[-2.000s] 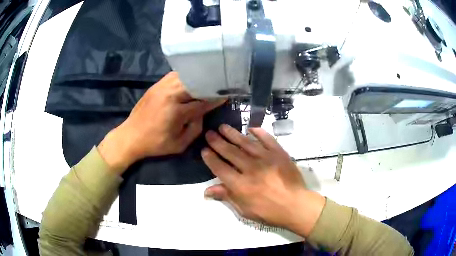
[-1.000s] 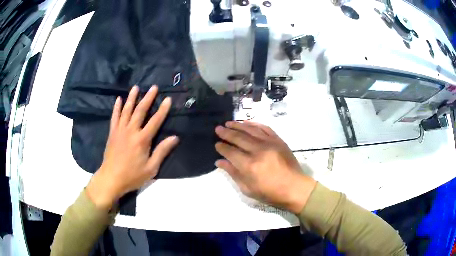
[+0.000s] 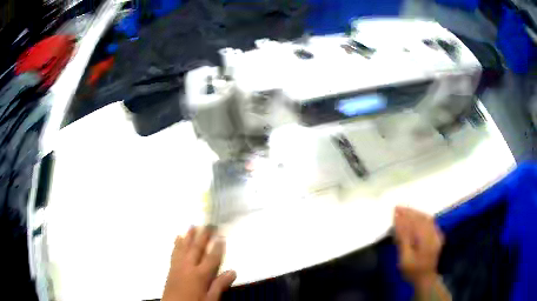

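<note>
The frame is blurred. The white sewing machine (image 3: 253, 100) stands across the table, with a lit control panel (image 3: 362, 104) on its arm. My left hand (image 3: 197, 264) is at the table's front edge, left of centre, cut off by the bottom of the picture; its fingers are apart and it holds nothing visible. My right hand (image 3: 418, 241) is at the front edge on the right, its fingers curled; whether it grips anything cannot be told. A black fabric piece (image 3: 156, 111) lies at the table's far edge, left of the machine head.
The white curved table (image 3: 118, 206) spreads around the machine. Dark material (image 3: 235, 23) lies beyond its far edge. A red item (image 3: 47, 56) is at the upper left. Blue material (image 3: 506, 211) is at the right. Thread snips or a dark strip (image 3: 350, 156) lies below the machine arm.
The view has swung and widened. The black panel has left the needle area, and black fabric now shows at the far edge. Both hands have moved off the fabric to the front edge.
</note>
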